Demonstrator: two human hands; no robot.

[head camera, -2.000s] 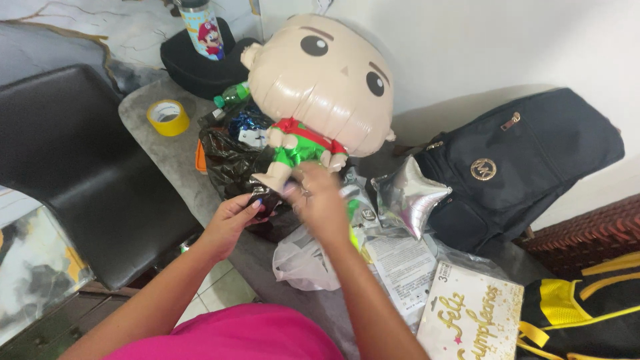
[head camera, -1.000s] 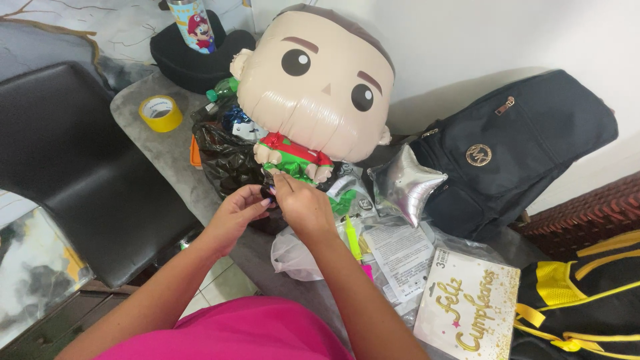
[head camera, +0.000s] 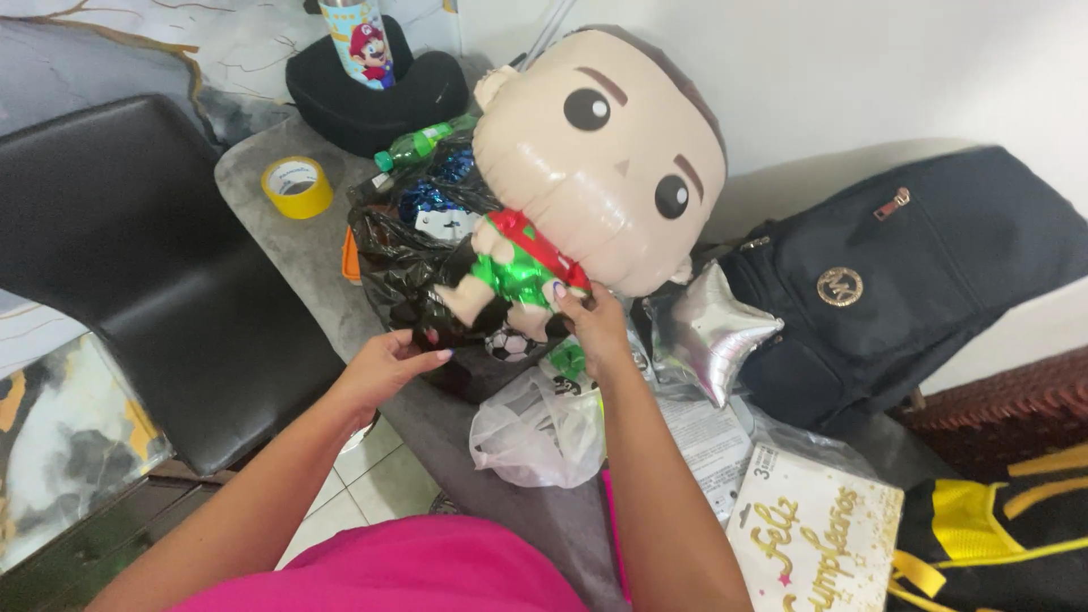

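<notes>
A foil balloon shaped like a cartoon figure (head camera: 595, 161) with a large head leans over the grey table, its red and green body tilted. Thumb and fingers of my right hand (head camera: 597, 327) grip the side of its small body. My left hand (head camera: 391, 364) pinches dark material at the balloon's lower end, beside its foot; whether that is the black plastic bag or the balloon's dark base I cannot tell. Under the body is the base's printed football (head camera: 510, 343). The crumpled black plastic bag (head camera: 395, 268) lies behind my left hand, and a silver star balloon (head camera: 714, 331) is right of my right hand.
Yellow tape (head camera: 297, 187), a green bottle (head camera: 416, 146) and a black neck pillow (head camera: 374, 106) around a tumbler (head camera: 359, 42) are at the back left. A clear plastic bag (head camera: 540, 429), a banner packet (head camera: 820, 531) and a dark backpack (head camera: 918, 272) lie at right. A black chair (head camera: 161, 272) stands left.
My hands have moved apart; they were close together at the balloon's lower end. My right hand now holds the side of its body, and the legs and printed football show.
</notes>
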